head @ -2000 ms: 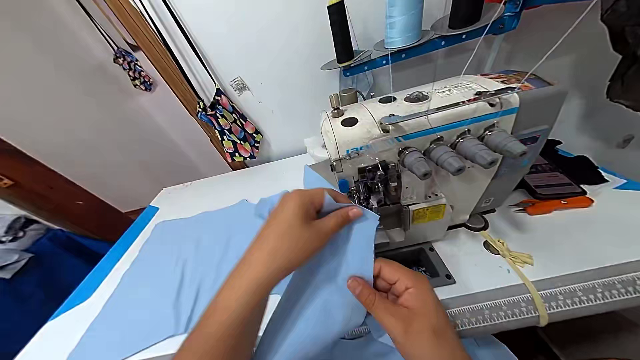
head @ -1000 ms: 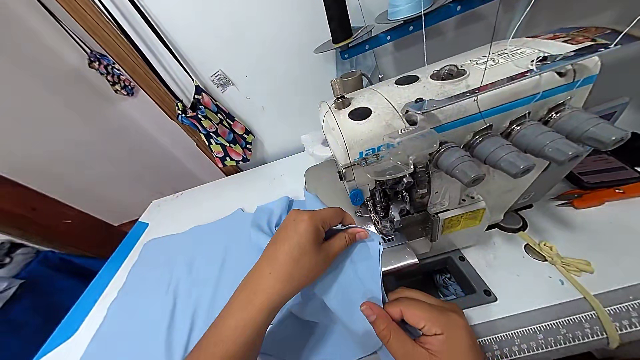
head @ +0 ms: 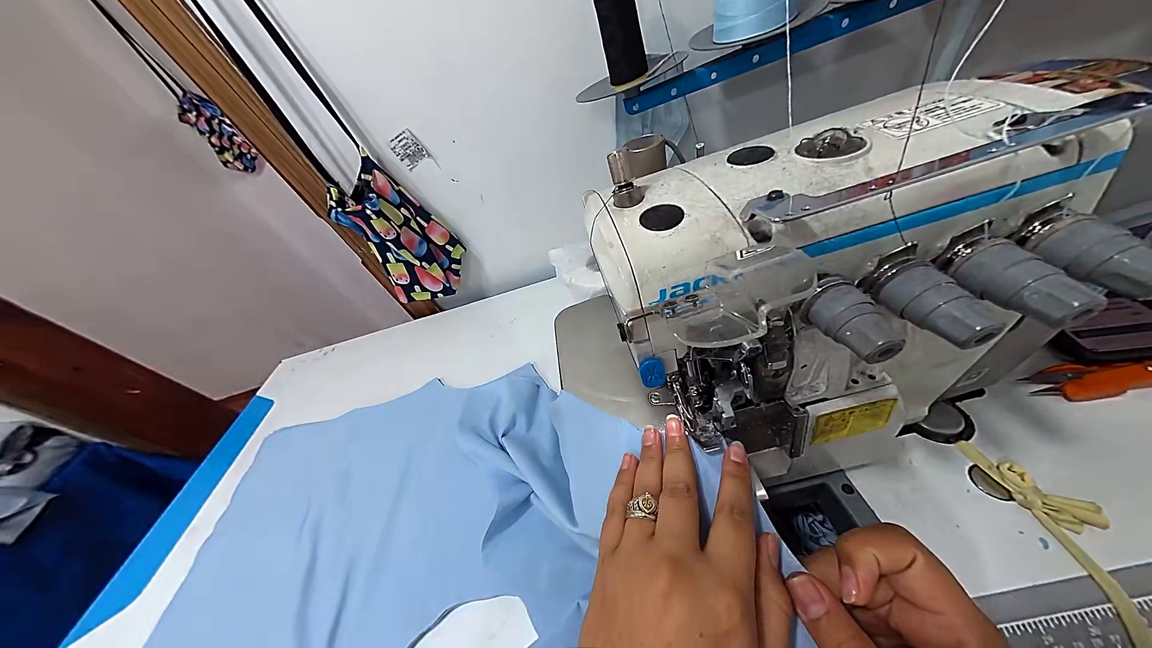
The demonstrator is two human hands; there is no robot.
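Light blue fabric [head: 378, 504] lies spread over the white table and runs up to the presser foot [head: 706, 432] of a Jack overlock sewing machine [head: 855, 189]. My left hand [head: 675, 549], with a ring on one finger, rests flat on the fabric, fingertips just in front of the foot. Nothing is gripped between its slightly spread fingers. To the right, my right hand [head: 873, 585] pinches the fabric's edge between thumb and curled fingers. Part of the fabric is hidden under both hands.
Orange-handled thread snips [head: 1093, 382] and a knotted yellowish strip [head: 1044, 504] lie right of the machine, above a measuring tape [head: 1080, 627] along the table's front. An open recess [head: 814, 517] holds scraps. Thread cones [head: 621, 45] stand behind; printed garments [head: 409, 238] hang left.
My left hand has gone from pinching the fabric near the foot to lying flat on it. My right hand still holds the edge. The view has moved closer to the machine.
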